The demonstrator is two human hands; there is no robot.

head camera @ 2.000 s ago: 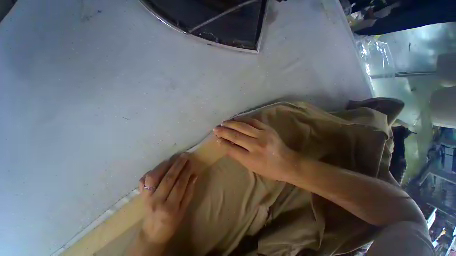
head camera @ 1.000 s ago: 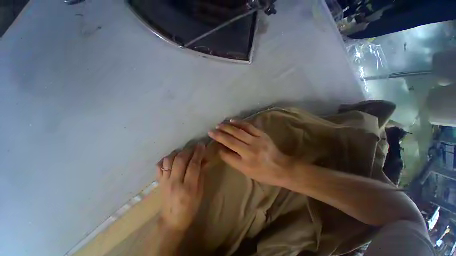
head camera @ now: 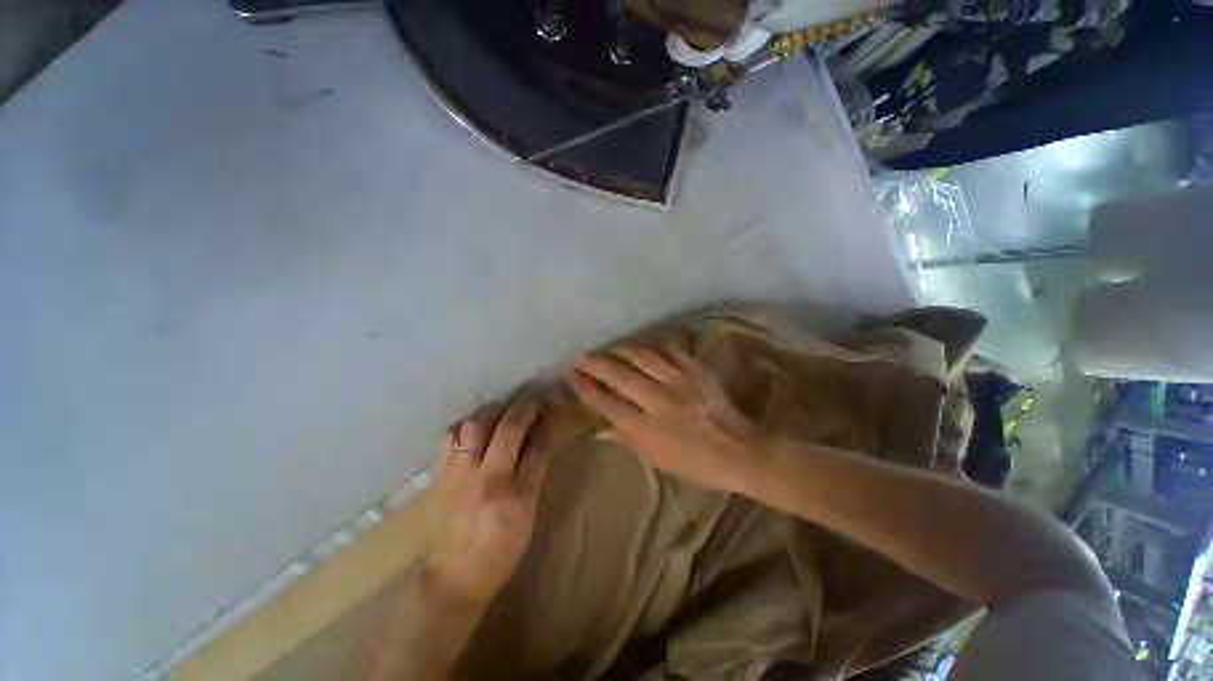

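The tan garment [head camera: 745, 559] lies bunched on the near side of the table, its upper edge running diagonally. A pale yellow-tan strip [head camera: 313, 585] lies along that edge at lower left, with a thin white line beside it. My left hand [head camera: 492, 499], with a ring on one finger, has its fingers curled over the garment edge at the strip's upper visible part. My right hand [head camera: 672, 412] lies just to its right, fingers bent onto the same edge. The cloth under both hands and the strip's far end are hidden.
A dark, pale-rimmed plate [head camera: 585, 120] lies on the pale table [head camera: 240, 306] at the top. An iron's brown handle [head camera: 692, 16] and gold coil [head camera: 825, 36] are partly cut off there. Clear plastic [head camera: 931, 220] and dark cloth lie beyond the right edge.
My left hand has slid up and right along the edge, closer to my right hand, its fingers more curled. The view has shifted, showing more of the dark plate and part of the iron.
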